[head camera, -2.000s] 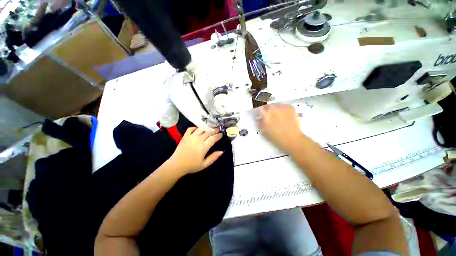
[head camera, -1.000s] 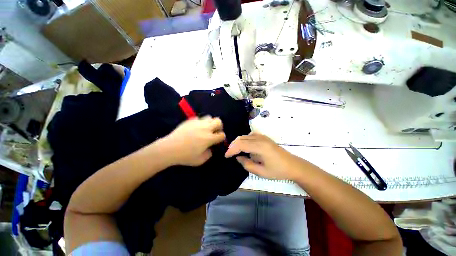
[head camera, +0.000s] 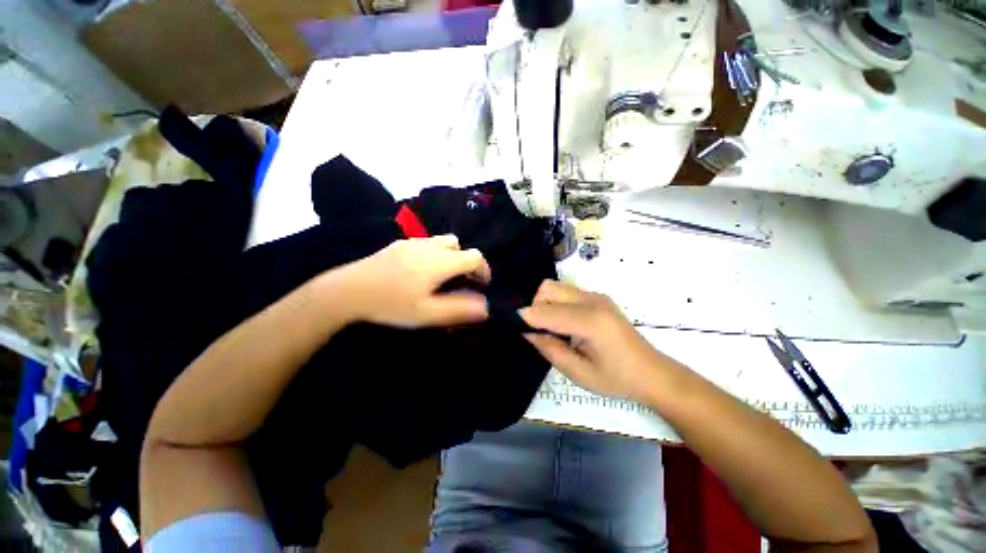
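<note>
The black garment piece (head camera: 432, 378) lies bunched on the white table left of the needle and hangs over the front edge. A short red trim (head camera: 411, 221) shows on it above my left hand. My left hand (head camera: 416, 283) pinches the black cloth between thumb and fingers. My right hand (head camera: 584, 333) pinches a narrow dark part of the cloth just to the right, with a small gap between the hands. The presser foot (head camera: 585, 205) is behind my hands, beside a pale yellowish block (head camera: 589, 229).
Thread snips (head camera: 809, 381) lie on the table at the right, with blades apart. Long silver tweezers (head camera: 701, 228) lie behind them under the machine head (head camera: 843, 130). More black cloth (head camera: 162, 270) is heaped at the left. A printed ruler (head camera: 908, 413) runs along the table's front edge.
My right hand has come from beside the needle to the cloth in front of me. My left hand has moved off the presser foot area. The garment has shifted out from the needle toward the front.
</note>
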